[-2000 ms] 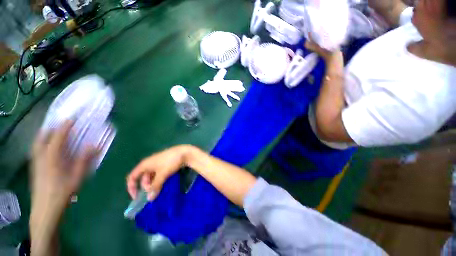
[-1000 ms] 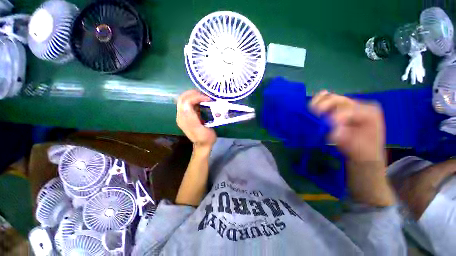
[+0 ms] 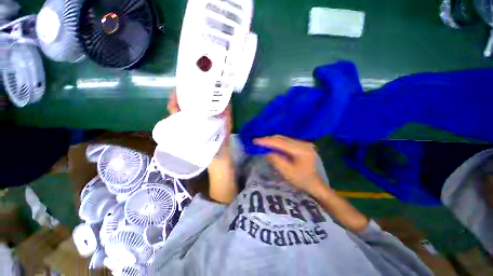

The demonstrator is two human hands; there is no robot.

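A white clip-on fan is turned so its slotted rear housing shows, with its rounded clip towards me. My left hand holds it near the neck and is mostly hidden behind the fan. My right hand is just right of the fan, with its fingertips on the near end of the blue cloth. The cloth trails right across the bench edge.
A pale block lies on the green bench. A black fan and white fans stand at the upper left. An open carton of white fans is at my lap's left. A grey sleeve shows at right.
The fan has turned from its front grille to its rear housing and come nearer me. My right hand has moved left and lower with the cloth end. The cloth's near part has shifted.
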